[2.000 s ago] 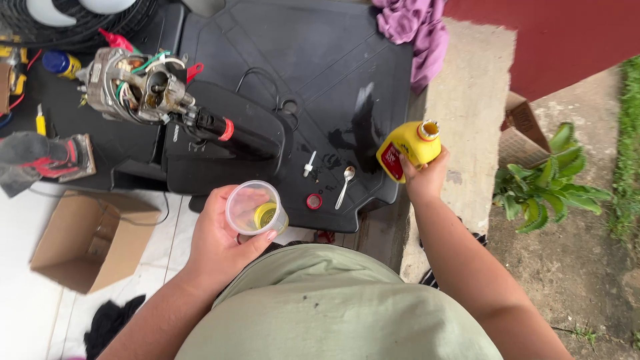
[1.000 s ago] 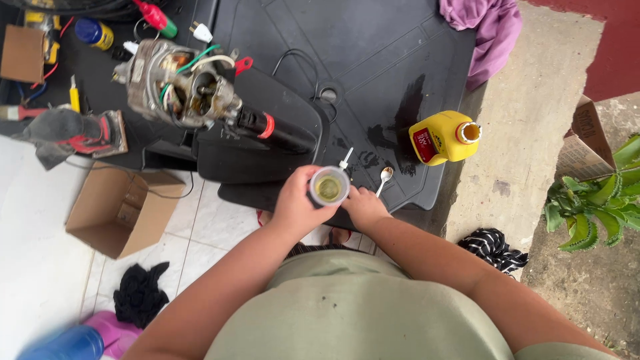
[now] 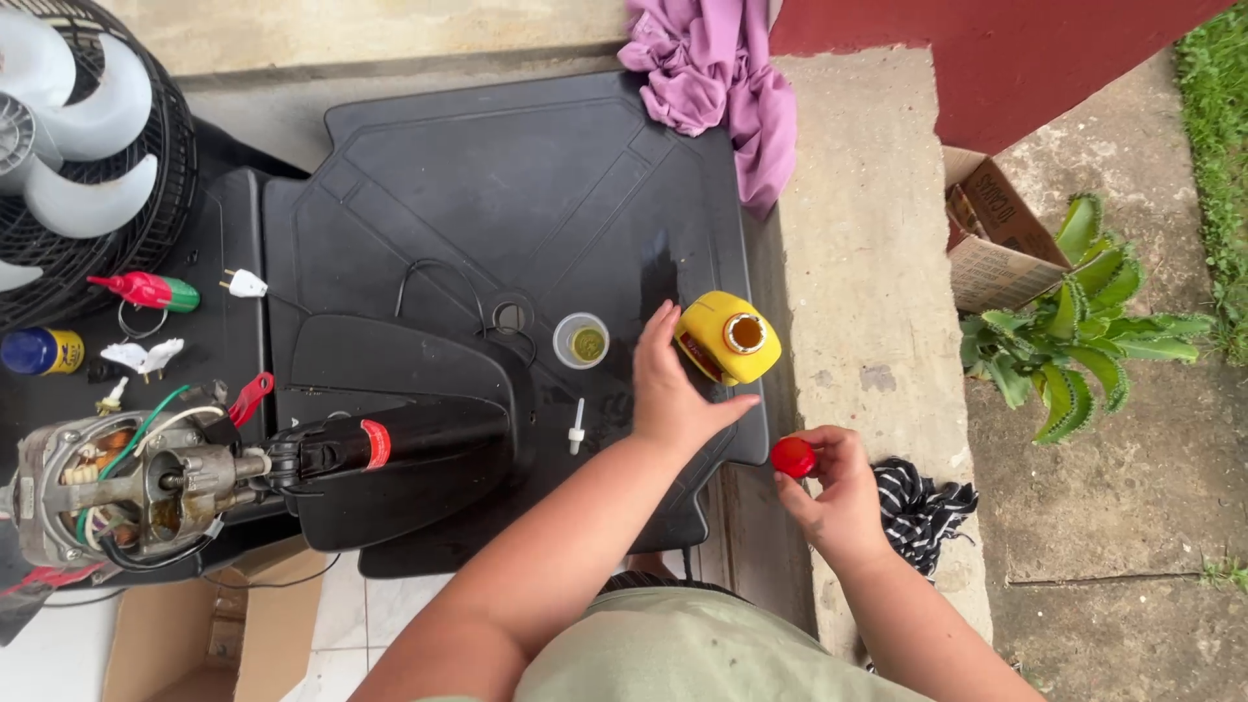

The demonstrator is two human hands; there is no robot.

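Note:
My left hand (image 3: pixel 673 390) is spread beside the yellow plastic bottle (image 3: pixel 760 359), which stands uncapped near the right edge of the black plastic table (image 3: pixel 487 156); whether the fingers touch it I cannot tell. Between the fingers of my right hand (image 3: pixel 838 487) is a red screw cap (image 3: pixel 793 456), to the lower right of the bottle. A clear plastic cup (image 3: pixel 579 340) with yellowish liquid stands left of my left hand. Below the cup lies a small white dropper (image 3: pixel 577 429). The opened fan motor (image 3: pixel 146 478), with bare wiring, rests at the lower left on its black stand (image 3: pixel 409 419).
A fan grille with pale blades (image 3: pixel 88 117), a blue-lidded container (image 3: pixel 41 351), a red-green tube (image 3: pixel 146 291) and a white plug (image 3: pixel 244 283) sit at left. A purple cloth (image 3: pixel 692 68) hangs over the top right corner. Right of the table runs a concrete ledge (image 3: pixel 858 253).
The cup, held in my left hand before, now stands on the table. My left hand has moved to the yellow bottle. My right hand now holds the red cap, which lay on the table two seconds ago.

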